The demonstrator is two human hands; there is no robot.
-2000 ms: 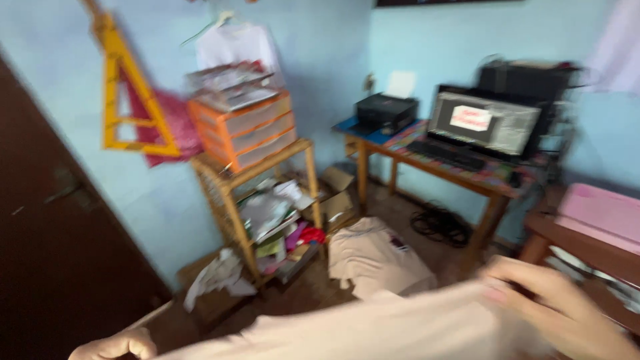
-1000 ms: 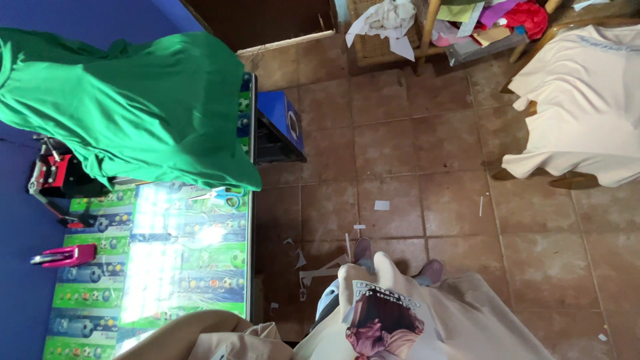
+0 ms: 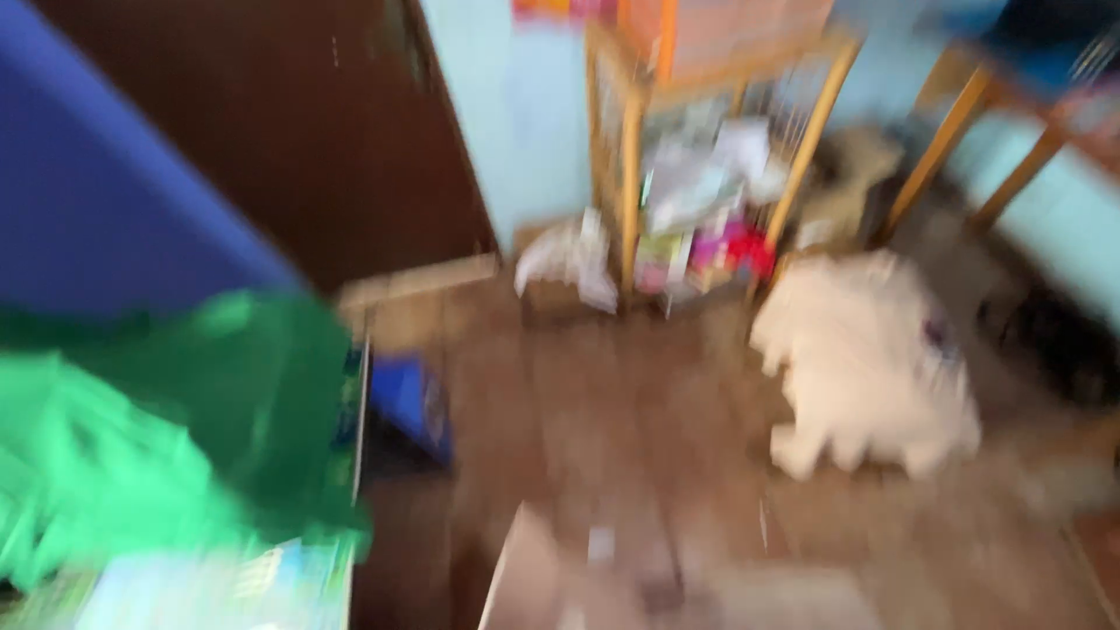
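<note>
Neither my left hand nor my right hand shows in the head view, which is blurred by motion. At the bottom edge a piece of light beige fabric (image 3: pixel 529 569) rises into view; what holds it is hidden. On the left, a green cloth (image 3: pixel 175 420) lies draped over a table with a brightly lit top (image 3: pixel 219 586). Over to the right, a beige garment (image 3: pixel 866 359) with a dark print is spread over a low support that it mostly covers.
A wooden shelf (image 3: pixel 632 184) holds mixed cloths and papers, with a white cloth (image 3: pixel 569 262) beside it. A blue object (image 3: pixel 407 398) stands by the table. Dark cables (image 3: pixel 1059 341) lie at right, near a desk's wooden legs (image 3: pixel 941 144). Small scraps dot the tiled floor (image 3: pixel 604 402).
The view has swung up from the floor. The printed beige fabric, spread low in front of me a second ago, now shows only in part at the bottom edge.
</note>
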